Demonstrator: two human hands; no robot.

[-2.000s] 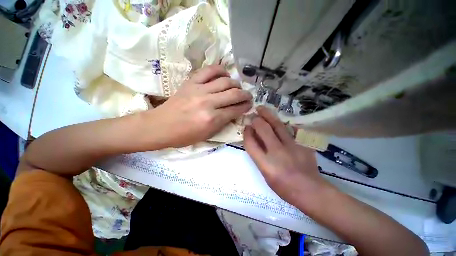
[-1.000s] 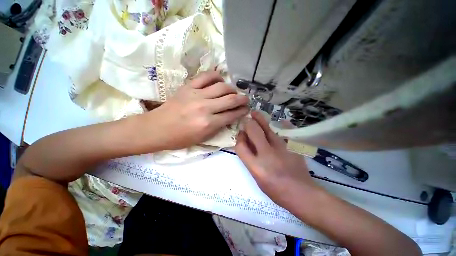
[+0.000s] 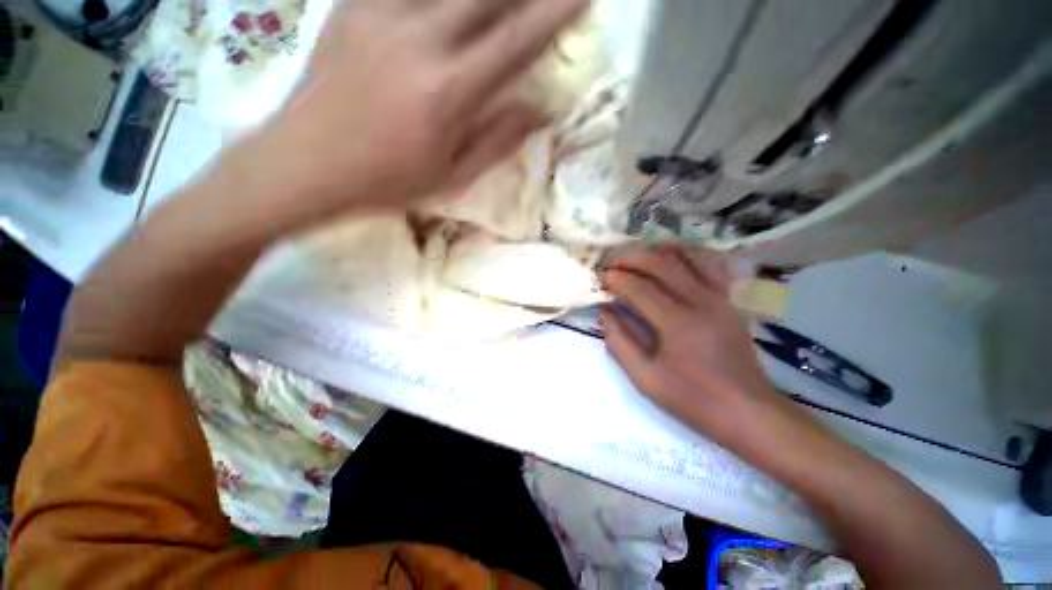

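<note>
The cream floral garment (image 3: 496, 271) lies heaped on the table left of the needle area. My left hand (image 3: 421, 98) is raised over it, blurred, with its fingers stretched toward the upper right; whether it holds cloth is unclear. My right hand (image 3: 681, 328) is at the presser foot (image 3: 646, 216), its fingertips pinching the garment's edge. The needle itself is hidden or too blurred to see. The machine head (image 3: 738, 104) stands at the upper right.
Black thread snips (image 3: 825, 363) lie right of my right hand, beside a cream ribbed piece (image 3: 761, 299). A dark flat rectangle (image 3: 136, 136) lies at the left. Floral cloth (image 3: 271, 444) hangs below the table edge. A blue bin (image 3: 718, 553) with scraps is at the lower right.
My left hand has left the needle area and moved up and left over the garment. My right hand remains by the presser foot. The view has shifted, and more of the blue bin shows.
</note>
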